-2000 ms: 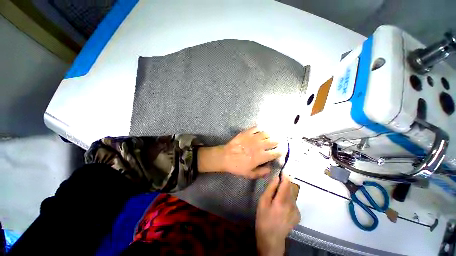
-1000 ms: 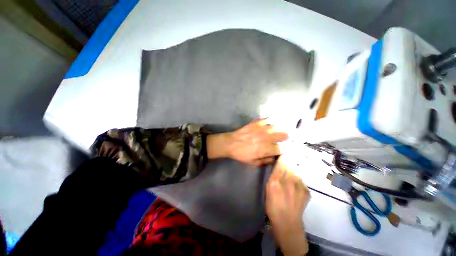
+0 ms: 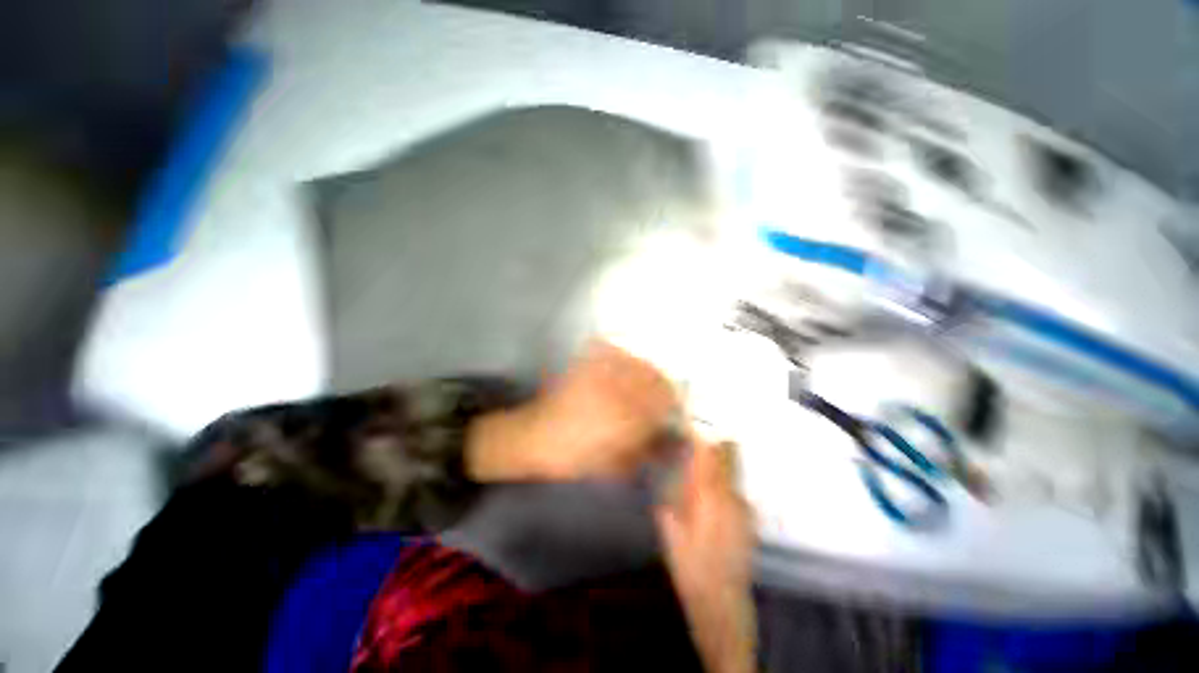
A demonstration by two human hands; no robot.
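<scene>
The grey fabric panel (image 3: 460, 250) lies flat on the white table, its curved end away from me, and its near part runs under my left forearm towards my lap. My left hand (image 3: 585, 414) is on the panel's right side, near the bright lamp glare. My right hand (image 3: 707, 526) is just right of and nearer than it, at the panel's right edge. The hands meet or nearly meet. The picture is blurred, so their fingertips and grip cannot be made out. The needle area is lost in the glare.
The white sewing machine (image 3: 920, 171) stands at the right, blurred. Scissors with blue ring handles (image 3: 907, 467) lie right of my hands, with a small black block (image 3: 981, 401) beside them. Blue edge tape (image 3: 191, 171) runs along the table's left corner.
The whole view has turned and blurred, and the machine and scissors appear further left. My hands remain close together at the panel's right edge.
</scene>
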